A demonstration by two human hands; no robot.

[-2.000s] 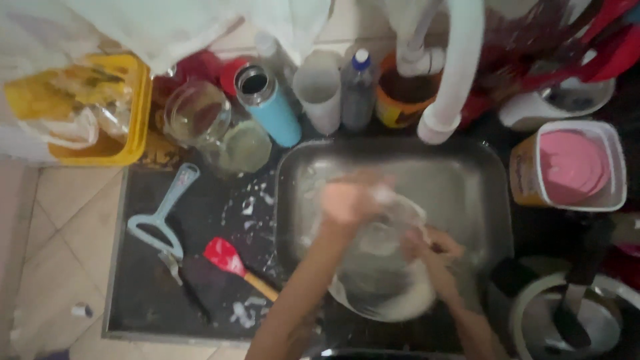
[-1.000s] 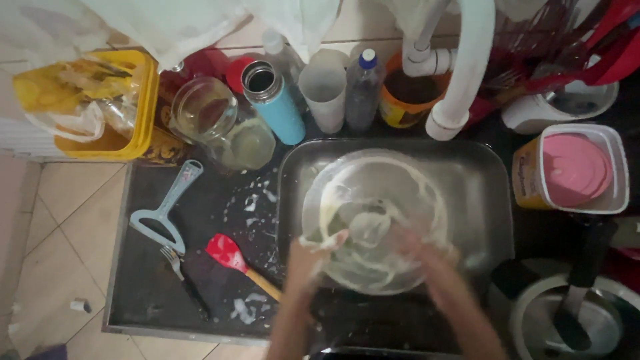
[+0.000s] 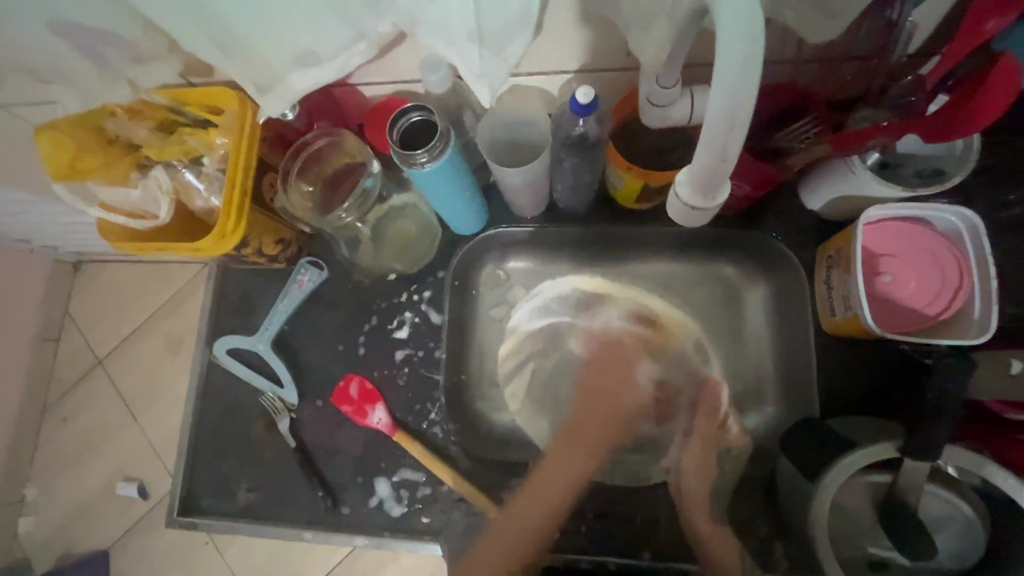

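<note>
A round, clear bowl [image 3: 532,400] with whitish suds is tilted over the steel sink basin [image 3: 760,320]. My right hand [image 3: 708,424] grips its right rim. Blurred by motion, my left hand [image 3: 612,368] is inside the bowl against its wall; whether it holds a sponge cannot be made out. Left of the sink, a red spatula with a wooden handle [image 3: 364,402] lies on the dark counter, foam on its head. Beside it are a fork with a black handle [image 3: 280,416] and a light blue plastic utensil with a looped head [image 3: 276,336].
A white faucet [image 3: 720,120] hangs over the basin's back edge. Behind the sink stand a blue metal bottle [image 3: 452,184], a frosted cup [image 3: 520,152] and a bottle with a blue cap [image 3: 578,160]. A yellow tub [image 3: 240,176] is back left; a pot [image 3: 824,512] stands front right.
The bowl lay lower in the basin, open side up, a second ago; now it is tilted. My left hand has moved from its near left rim to inside it, and my right hand to its right rim.
</note>
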